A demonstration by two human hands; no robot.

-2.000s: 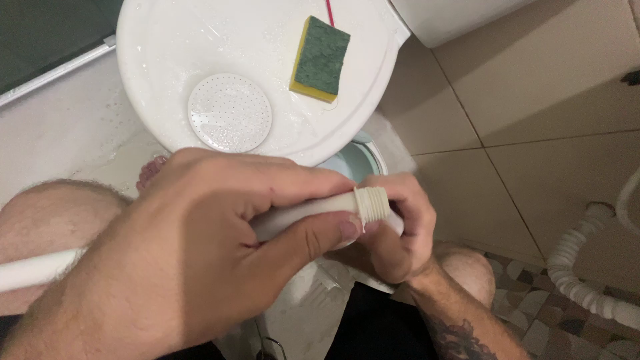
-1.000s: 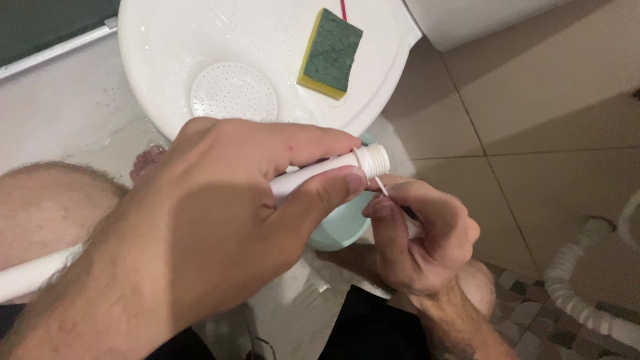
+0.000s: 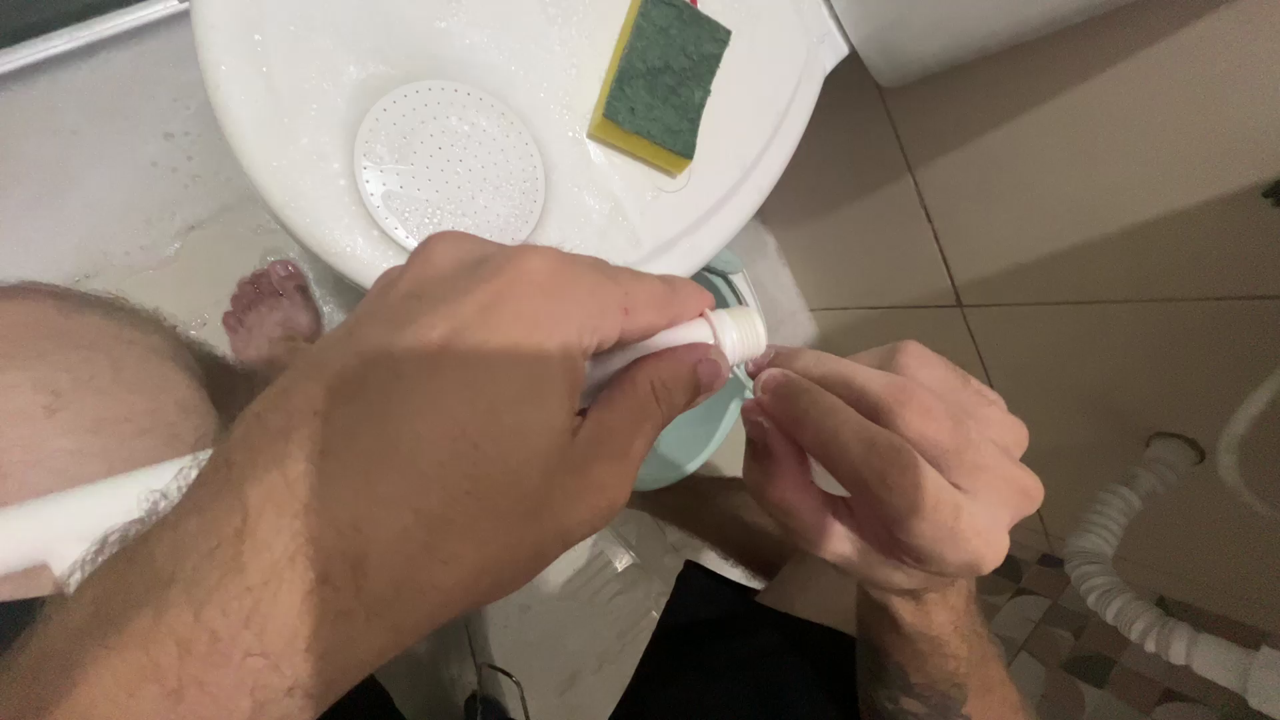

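Note:
My left hand (image 3: 480,400) grips a white plastic pipe (image 3: 660,345) near its threaded end (image 3: 740,335), with thumb and index finger on either side. The pipe's other part shows past my wrist at the left edge. Close to the thread, my right hand (image 3: 880,450) pinches a thin white strand that hangs at the pipe's end; something white shows partly under its curled fingers, and I cannot tell what it is. A round white perforated shower plate (image 3: 450,160) lies on a wet white toilet lid (image 3: 290,190), left of a green and yellow sponge (image 3: 665,80).
A pale green bucket (image 3: 690,450) stands beneath my hands, partly hidden. At the right, a corrugated white drain hose (image 3: 1110,560) runs from the tiled wall (image 3: 1080,200). My bare foot (image 3: 272,310) rests on the wet floor at left.
Two seconds ago my right fingers were around the threaded end; they have moved off it to the right, and a thin white strand shows between them and the pipe.

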